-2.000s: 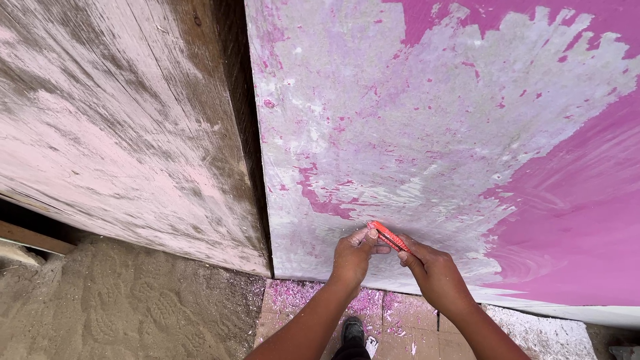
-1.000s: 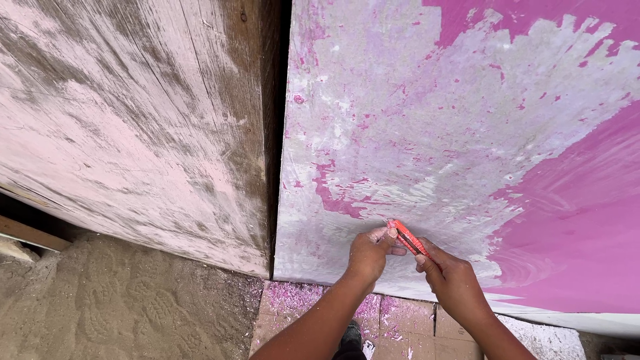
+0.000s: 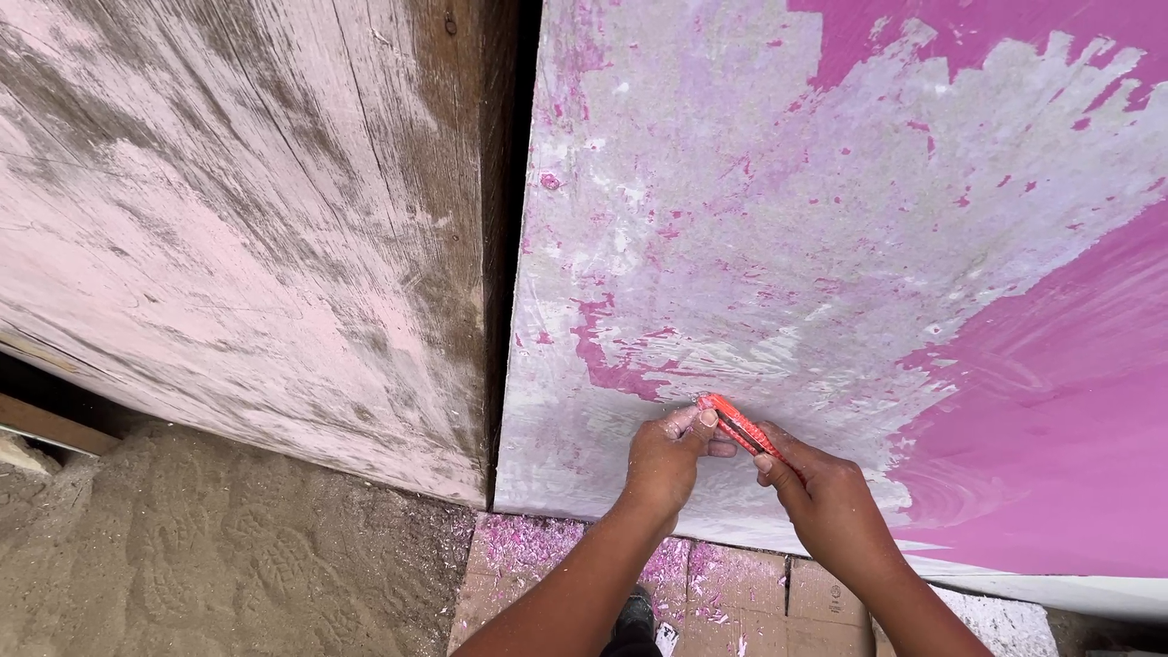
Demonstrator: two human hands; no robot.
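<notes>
Both of my hands meet in front of a wall panel (image 3: 730, 219) whose magenta paint is partly scraped off to a pale grey surface. A red-orange utility knife (image 3: 750, 431) slants between them. My right hand (image 3: 826, 502) grips its lower right end. The fingertips of my left hand (image 3: 666, 461) pinch its upper left end, and they look dusted with paint. The blade cannot be made out. Magenta paint (image 3: 1077, 392) remains on the panel's right side, with a smaller patch (image 3: 620, 370) just above my left hand.
To the left stands a weathered wooden board wall (image 3: 228, 228) with worn pink paint, a dark gap beside it. Sandy ground (image 3: 246, 557) lies below. Flattened cardboard (image 3: 739, 593) strewn with paint flakes runs along the panel's foot, and a dark shoe (image 3: 636, 607) shows there.
</notes>
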